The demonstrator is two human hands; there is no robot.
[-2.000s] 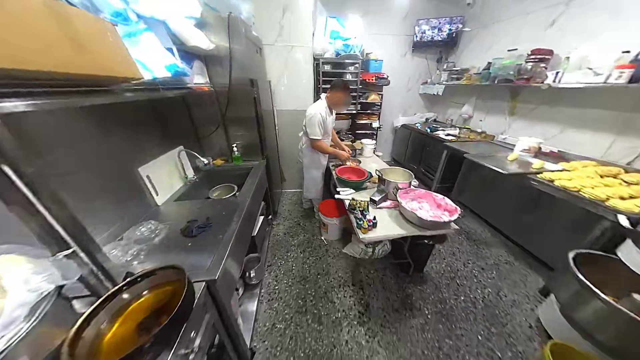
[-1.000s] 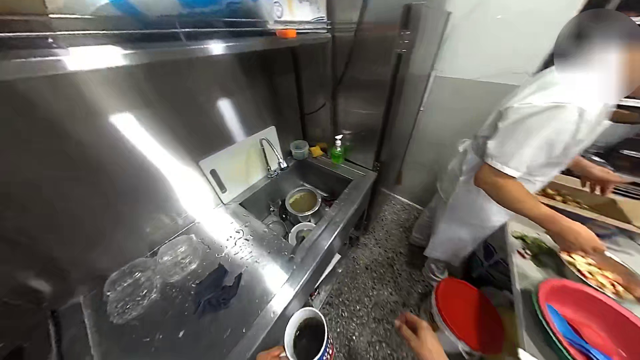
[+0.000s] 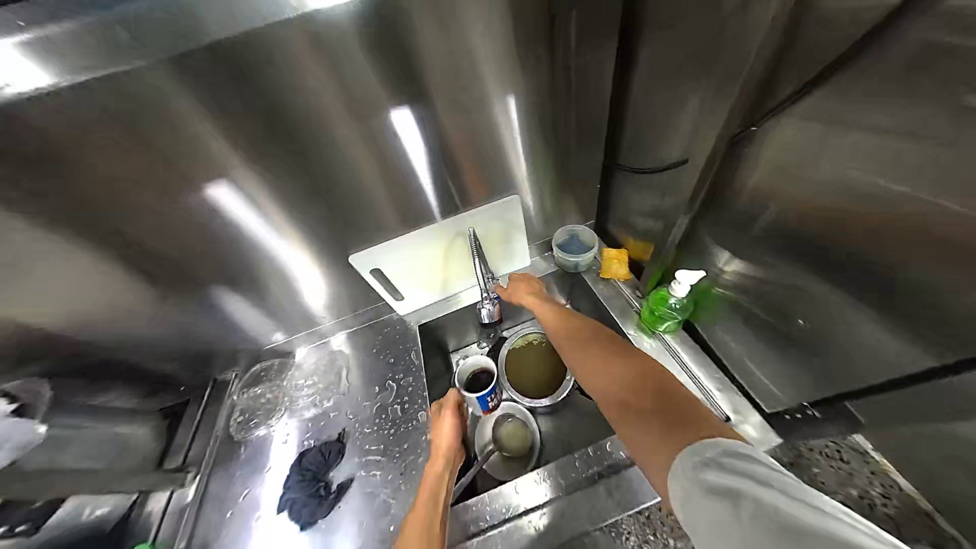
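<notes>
My left hand (image 3: 447, 421) holds a white printed mug (image 3: 479, 385) with dark liquid in it, over the steel sink (image 3: 595, 427). Reaching across the sink, my right hand (image 3: 524, 290) is at the base of the metal faucet (image 3: 480, 274); whether its fingers grip the handle is hard to tell. The faucet's spout points down just behind the mug. Under my right forearm sits a metal pot (image 3: 536, 366) of murky liquid. In front of it lies a white bowl (image 3: 526, 459) with a ladle (image 3: 512, 436) resting in it.
A white cutting board (image 3: 435, 259) leans behind the faucet. At the back right are a plastic tub (image 3: 575, 248), a yellow sponge (image 3: 614, 264) and a green soap bottle (image 3: 668, 306). On the left counter lie a dark cloth (image 3: 314, 480) and clear plastic containers (image 3: 290, 387).
The view has turned from the room to the sink. My left hand has brought the mug over the sink, and my right hand has reached out to the faucet.
</notes>
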